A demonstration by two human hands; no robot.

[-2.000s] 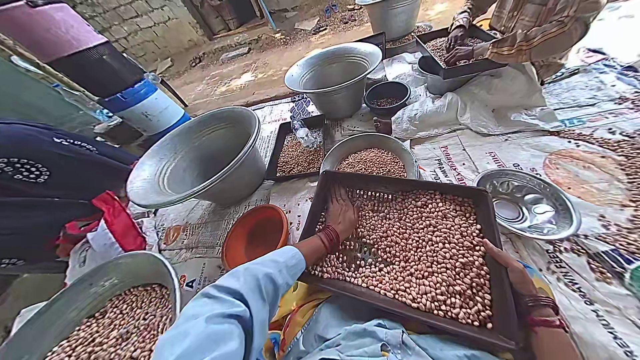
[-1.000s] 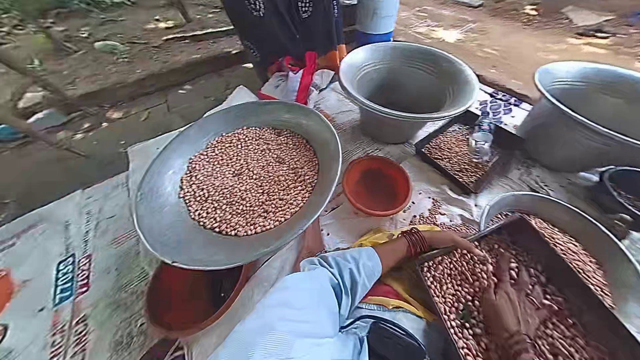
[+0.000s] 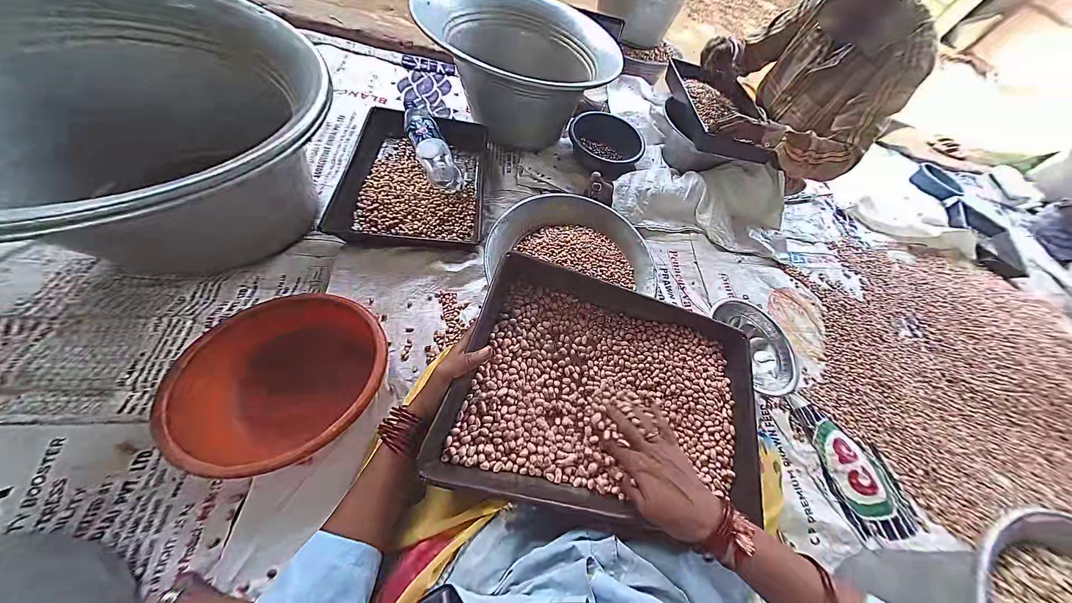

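A dark rectangular tray, tilted over my lap, holds a layer of pinkish-brown nuts or beans. My left hand grips the tray's left rim, thumb on the edge. My right hand lies on the nuts near the tray's lower right, fingers spread, and holds nothing that I can make out. Just beyond the tray stands a metal basin of similar nuts, partly hidden by the tray's far edge. An empty orange bowl sits to the left of my left forearm.
Large metal tubs stand at the far left and back. A black tray holds nuts and a plastic bottle. A metal dish sits right. Nuts lie spread on sacks at right. A person handles another tray beyond.
The view has swung right since one second ago. Two seconds ago my right hand held the tray's right edge and my left hand was in the nuts; now my left grips the rim and my right is on the nuts.
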